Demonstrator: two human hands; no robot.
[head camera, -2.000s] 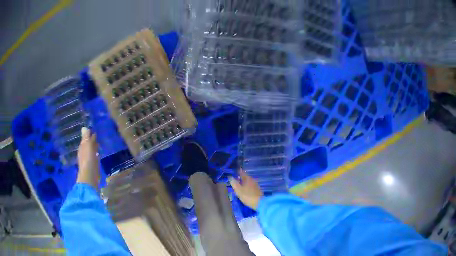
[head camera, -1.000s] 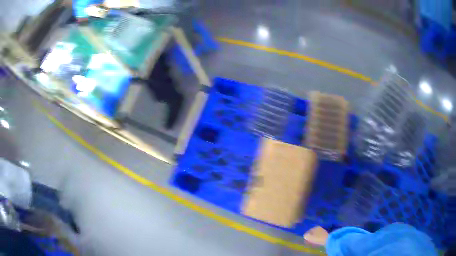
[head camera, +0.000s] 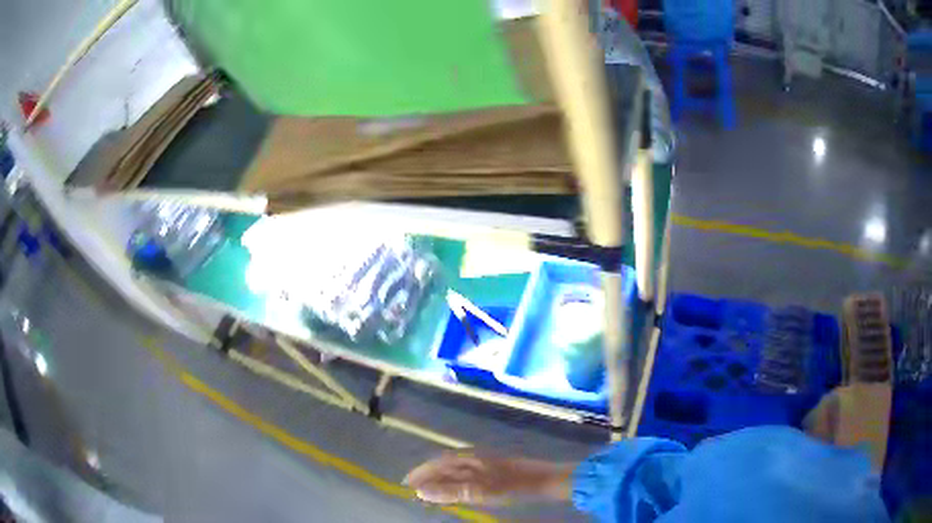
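Note:
My left hand (head camera: 460, 479) reaches in from the lower right in a light-blue sleeve, over the floor in front of a green-topped bench (head camera: 240, 255). It is blurred and looks empty and loosely open, touching nothing. My right hand is not in view. On the bench lie a shiny clear plastic pile (head camera: 373, 291), a small dark-blue bin (head camera: 465, 368) with pale strips, and a larger light-blue bin (head camera: 521, 342) with a whitish-green item inside.
Flat brown cardboard (head camera: 429, 153) lies on the upper shelf, below a green panel (head camera: 358, 51). Pale frame posts (head camera: 588, 123) stand at the bench's right. Beyond is a blue pallet (head camera: 705, 352) with a clear tray (head camera: 785, 347) and brown carton (head camera: 866, 419). A blue stool (head camera: 703, 77) stands behind.
The view has swung left from the pallet to the bench. The pallet now lies at the right edge. My left hand shows farther left, with the arm stretched out.

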